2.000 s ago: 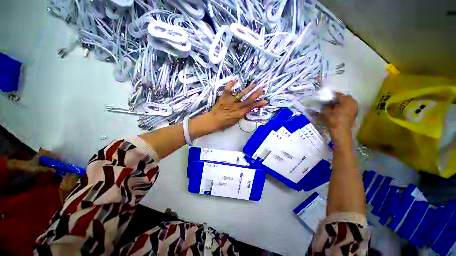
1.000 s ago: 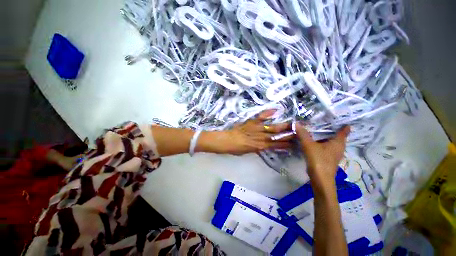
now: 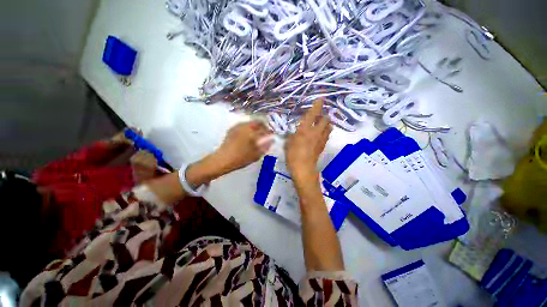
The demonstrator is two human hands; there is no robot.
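The large heap of loose white USB data cables [image 3: 282, 54] lies at the far side of the table. My left hand [image 3: 243, 144], with a pale bracelet on the wrist, is just in front of the heap with its fingers bent; it is blurred, and whether it holds a cable is unclear. My right hand [image 3: 309, 141] is beside it at the heap's near edge, one finger extended; its grip is unclear. Fanned blue-and-white retail boxes [image 3: 390, 201] lie right of my right hand. More retail boxes [image 3: 285, 195] lie partly under my right forearm.
A single box [image 3: 414, 285] lies near the front edge. Packed boxes [image 3: 516, 276], crumpled clear plastic [image 3: 487, 150] and a yellow bag [image 3: 531, 180] are at the right. A blue block [image 3: 120, 56] is far left. A person in red [image 3: 90, 180] sits at the left, near a blue item.
The view has shifted. Both hands have drawn back from over the heap to its near edge; my left hand has moved away from the right, its fingers now bent.
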